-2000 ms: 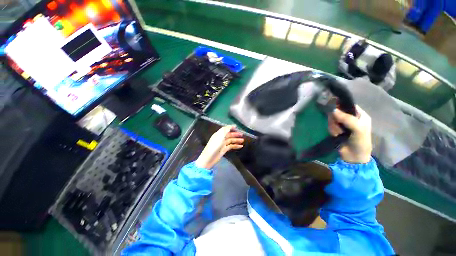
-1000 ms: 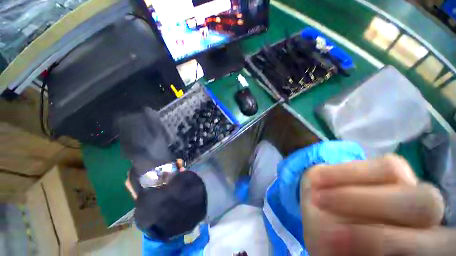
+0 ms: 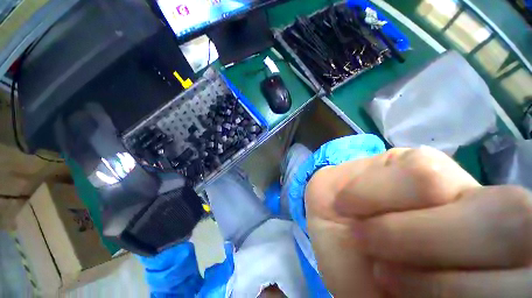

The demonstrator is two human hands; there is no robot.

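A black gaming headset (image 3: 160, 215) is held up at the lower left, over the edge of the near tray, with its mesh earcup towards me and shiny reflections on its band. My left hand is almost wholly hidden behind the headset; my blue sleeve shows just below it. My right hand (image 3: 408, 215) is very large and blurred close to the camera at the right, its fingers curled. Whether it holds something is hidden. The near tray (image 3: 185, 106) holds many small black blocks, partly covered by the headset.
A mouse (image 3: 276, 94) lies between the near tray and the far tray (image 3: 296, 64) of microphone sticks. A light-grey non-woven bag (image 3: 434, 105) lies at the right. The computer case (image 3: 93, 58) stands upper left, with cartons (image 3: 76, 233) below. The monitor (image 3: 201, 14) is cut off at the top.
The headset has moved from the right, above my lap, to the lower left. My right hand has let go of it and come close to the camera. The view has turned left.
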